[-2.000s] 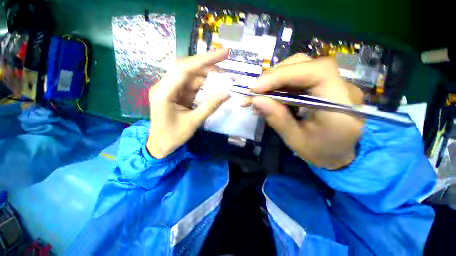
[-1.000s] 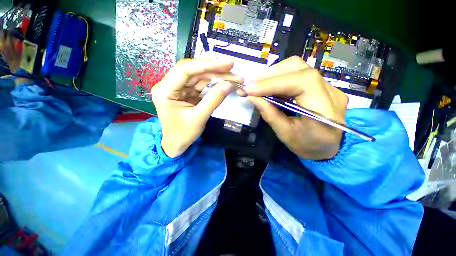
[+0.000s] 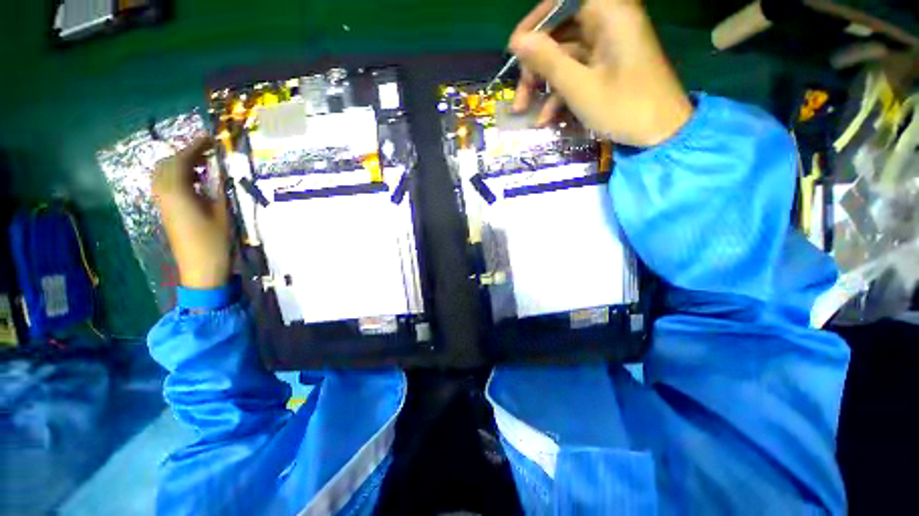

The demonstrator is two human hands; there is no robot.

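Observation:
Two opened tablet units lie side by side on a black tray [image 3: 458, 343]: the left tablet [image 3: 338, 252] and the right tablet [image 3: 559, 252]. Each has electronics at the top and a large pale plate below. My right hand [image 3: 595, 71] holds slim silver tweezers [image 3: 529, 42] above the top of the right tablet, tips pointing down-left near the orange-gold flex parts. My left hand [image 3: 197, 217] is blurred at the left tablet's left edge, partly over the crinkled silver sheet. Whether its fingers grip the tray edge or anything else cannot be told.
The crinkled silver sheet [image 3: 131, 186] lies left of the tray. A blue case [image 3: 55, 277] is at far left. Another dark-framed device [image 3: 101, 15] is at the top left. Clear and white scraps [image 3: 872, 242] are piled at far right. A pale roll-like object [image 3: 741, 27] lies at the upper right.
My hands, earlier together over the left tablet, are now apart. My left went to the tablet's left edge; my right went over the right tablet with the tweezers. The camera view has shifted.

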